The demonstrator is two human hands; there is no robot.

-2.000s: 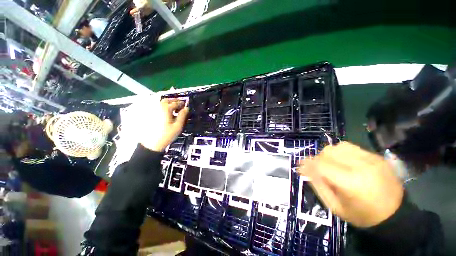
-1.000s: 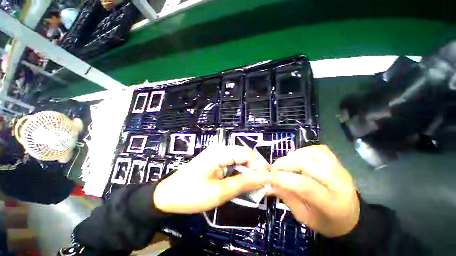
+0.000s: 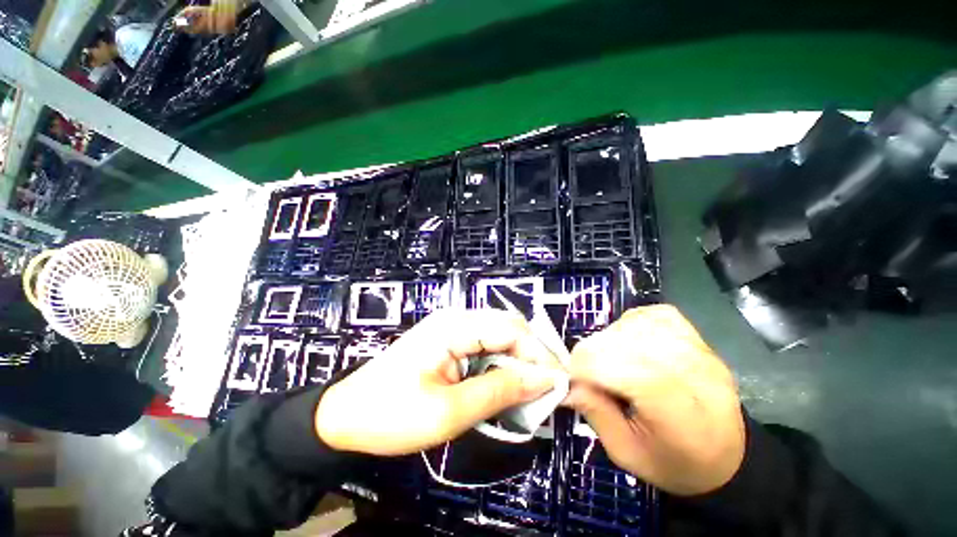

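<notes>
My left hand (image 3: 436, 383) and my right hand (image 3: 661, 399) meet fingertip to fingertip over the tray. Between them they pinch a small grey-white die-cut sheet (image 3: 519, 414), folded or curled and partly hidden by the fingers. A thin white outline hangs below my left hand. The shiny black blister tray (image 3: 642, 252) holds rows of black grille housings (image 3: 603, 199). White rectangular frames (image 3: 318, 215) lie on several housings at the left and in the middle. The housings under my hands are partly hidden.
Loose black film pieces (image 3: 819, 226) lie right of the tray. A pile of white lattice strips (image 3: 199, 309) is at its left. A cream round fan (image 3: 97, 292) stands farther left. A green belt (image 3: 420, 126) runs behind the tray. Another person (image 3: 126, 47) shows at upper left.
My left hand has come from the tray's back left to meet my right hand. The sheet that lay spread over the middle of the tray is now bunched between my fingers.
</notes>
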